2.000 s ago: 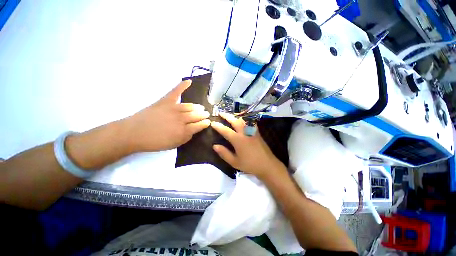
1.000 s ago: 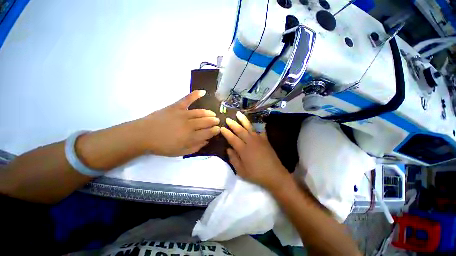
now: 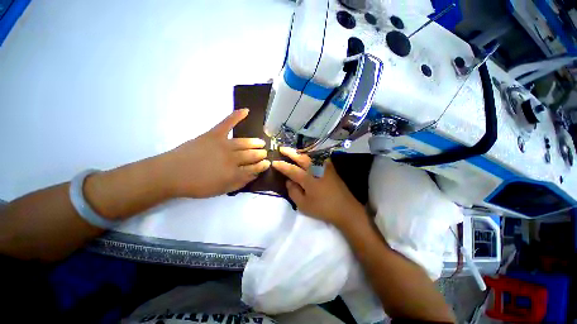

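Note:
A dark brown fabric panel (image 3: 250, 97) lies flat on the white table, partly under the sewing machine head. My left hand (image 3: 218, 158) rests on its left part, fingers spread, tips just left of the lit presser foot (image 3: 274, 144). My right hand (image 3: 316, 188) presses on the brown fabric right beside the foot, fingertips close to those of my left hand. White fabric (image 3: 405, 212) bunches around my right forearm and hangs over the table's front edge. The needle itself is too small to tell.
The large white sewing machine (image 3: 436, 95) with a blue stripe fills the upper right. A measuring scale (image 3: 171, 254) runs along the table's front edge. A red plastic item (image 3: 515, 299) stands beside blue ones at the lower right.
The brown panel has shifted further up beside the machine head, and less of it shows below my hands. Both hands stay on the fabric near the foot. The view has shifted slightly.

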